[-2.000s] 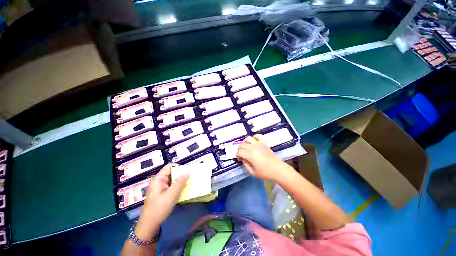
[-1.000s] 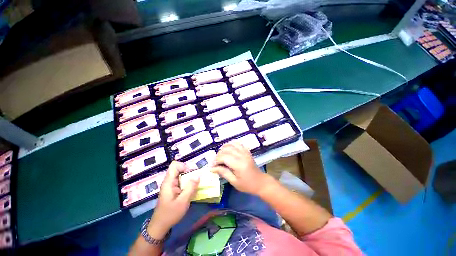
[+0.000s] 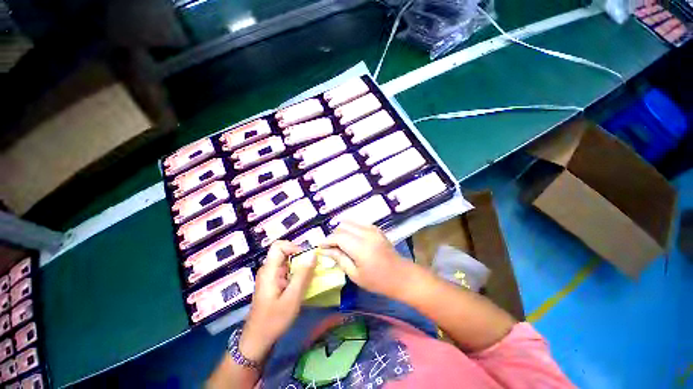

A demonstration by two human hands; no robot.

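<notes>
A black blister tray (image 3: 182,251) lies on a pale underlay (image 3: 422,220) and holds rows of pink casings (image 3: 416,191). Casings in the two left columns carry a dark square pad (image 3: 215,223); those in the two right columns look plain. My left hand (image 3: 280,285) grips a pale yellow release liner (image 3: 325,282) at the tray's near edge. My right hand (image 3: 365,258) is at the liner's upper end, fingertips close together; whether they pinch the liner or a pad is hidden.
A brown bench carton (image 3: 72,144) stands at the left. Another tray of casings (image 3: 17,327) is at the lower left. Bundled plastic wrap (image 3: 442,26) and strapping band (image 3: 501,111) lie behind. Open cartons (image 3: 608,194) (image 3: 494,262) stand on the floor at right.
My right hand has moved from the tray's near-right casings to the liner in my left hand. A near casing in the second column now shows a dark square. The view has shifted slightly.
</notes>
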